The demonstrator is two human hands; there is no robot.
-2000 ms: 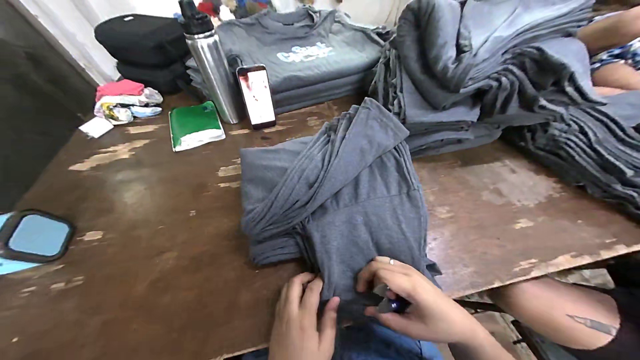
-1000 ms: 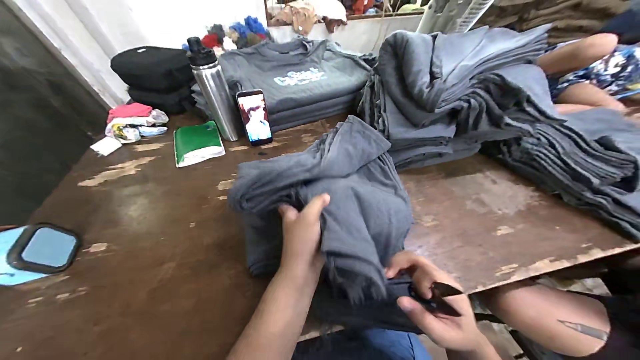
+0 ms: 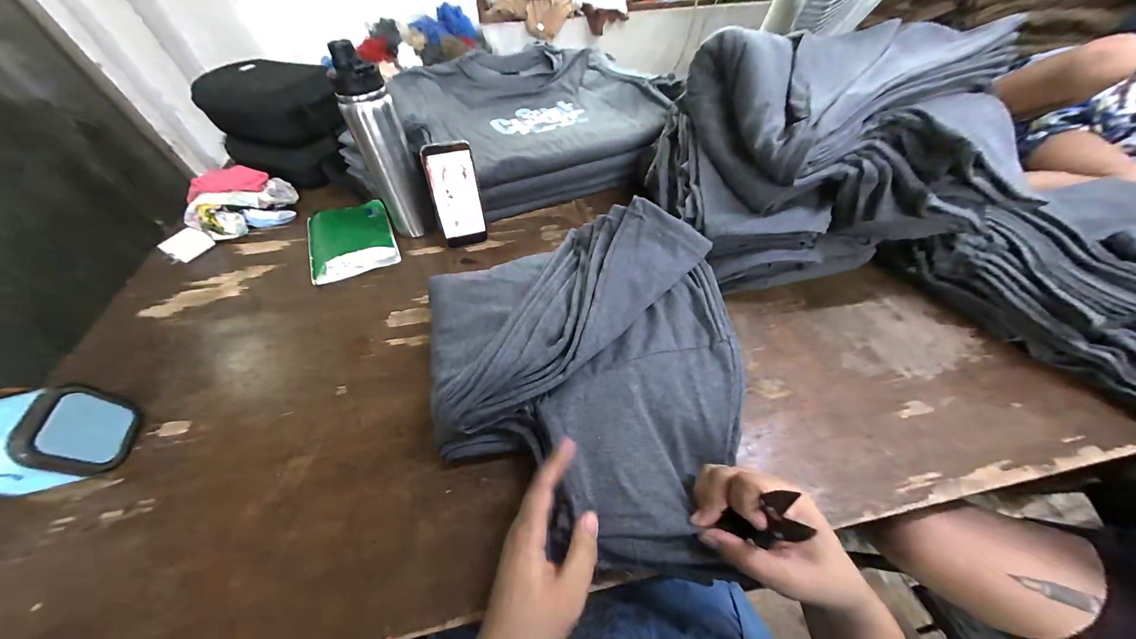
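Note:
A pile of folded dark grey knit garments (image 3: 639, 399) lies in front of me, its near end reaching the table's front edge. My left hand (image 3: 550, 550) is beside the pile's near left side, thumb and fingers apart, with nothing held in it. In my right hand (image 3: 772, 532) is a small dark pair of thread snips (image 3: 781, 519), its blades pointing right, out past the fingers. The thumb and fingertips of that hand are at the near right edge of the cloth; whether they pinch it cannot be told.
Behind the pile stand a steel bottle (image 3: 382, 151), a smartphone (image 3: 454, 193), folded printed T-shirts (image 3: 541, 115) and a green packet (image 3: 353, 241). Grey garment stacks (image 3: 781, 177) fill the right back. A blue object with a black rim (image 3: 84, 429) lies left. A person's leg (image 3: 994, 559) is at right.
My left hand has come off the top of the garments and moved toward me. The lifted cloth lies flatter over the near side. The snips stay in my right hand.

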